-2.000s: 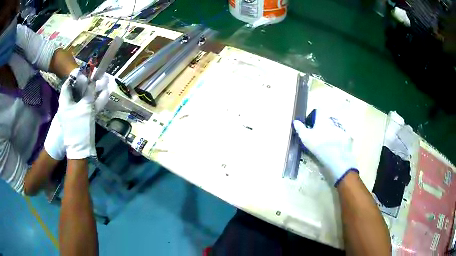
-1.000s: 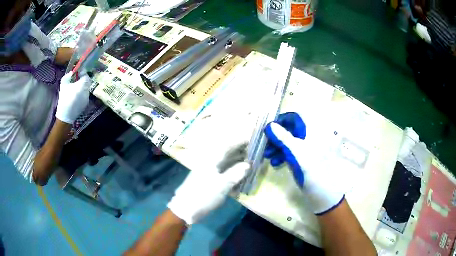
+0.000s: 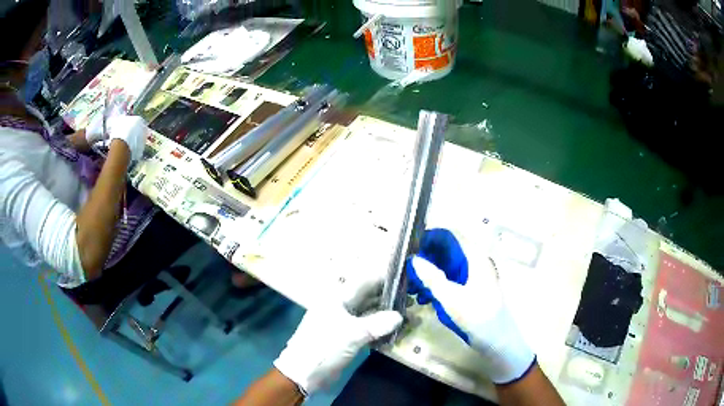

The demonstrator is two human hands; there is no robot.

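Observation:
A silver metal bar point(image 3: 418, 190) stands slanted over the white bench sheet point(image 3: 357, 190), its far end pointing away from me. My left hand point(image 3: 341, 333), in a white glove, grips its near end. My right hand point(image 3: 468, 309), in a white glove with blue palm and fingers, is at the bar's right side with its fingertips against it, a little above my left hand. The fingers of my left hand behind the bar are partly hidden.
Silver bars point(image 3: 274, 147) with dark ends lie on the printed sheet at left. A white bucket point(image 3: 409, 40) stands behind on the green bench. A black cloth point(image 3: 610, 301) lies right, beside the pink section point(image 3: 683, 333). A person in white gloves point(image 3: 48, 198) sits at left.
Two seconds ago the bar lay on the sheet under my right hand, and my left hand was near the neighbour. Now both hands are at the bar. The neighbour's hands have moved away and down.

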